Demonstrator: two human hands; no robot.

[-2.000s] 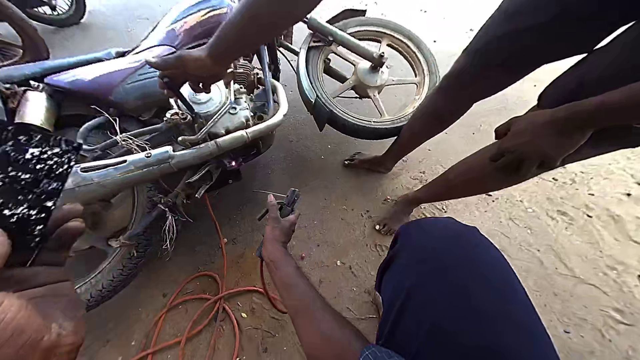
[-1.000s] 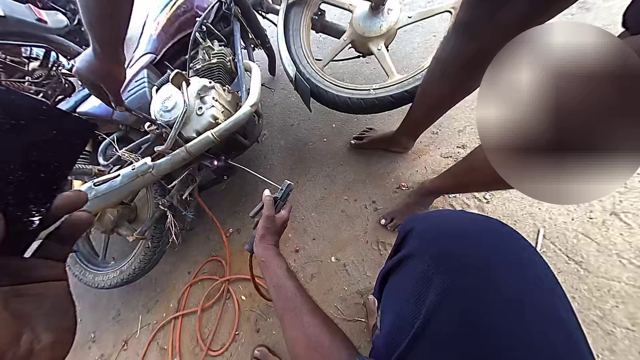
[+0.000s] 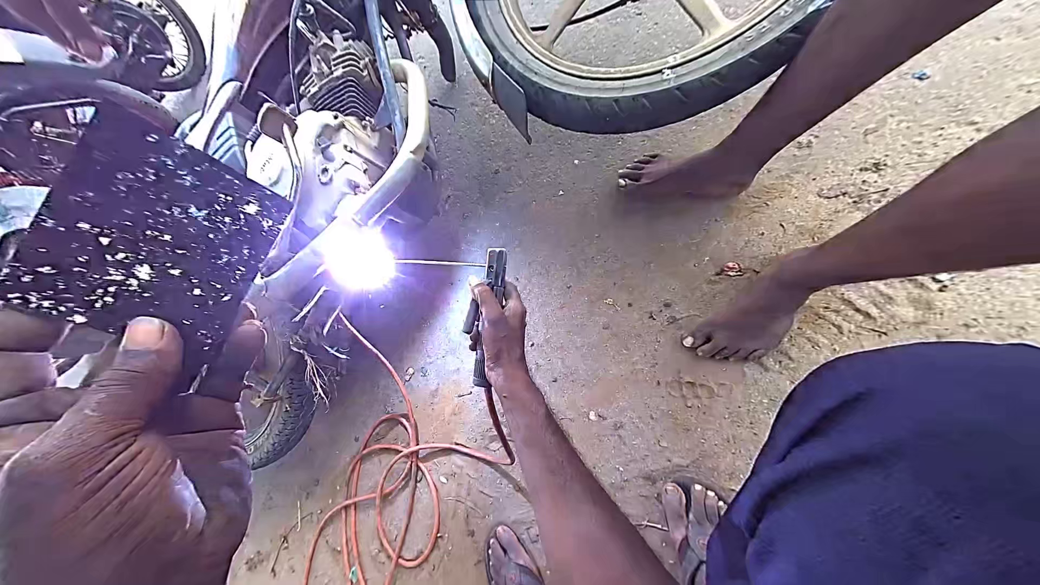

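Observation:
My right hand (image 3: 502,329) grips a welding electrode holder (image 3: 492,284), thumb along its lever. A thin welding electrode (image 3: 439,262) runs left from its jaws to a bright white-violet arc (image 3: 360,258) at the motorcycle's frame tube, and the glare hides the contact spot. My left hand (image 3: 130,431), close to the camera at the left, holds a dark, spatter-flecked welding shield plate (image 3: 154,236) between thumb and fingers. Behind the glare lie the engine (image 3: 337,154) and the pale crash bar (image 3: 406,154) of the motorcycle.
Orange welding cable (image 3: 410,447) lies looped on the sandy ground below the arc. Another person's bare feet (image 3: 743,321) stand at the right, near the front wheel (image 3: 634,97). A rear tyre (image 3: 284,422) is at lower left. Another person's hand (image 3: 69,28) shows at upper left.
A bright arc now burns at the electrode's far end; one second ago only a small glow showed there. The shield plate is raised farther into view. The view has moved closer to the motorcycle.

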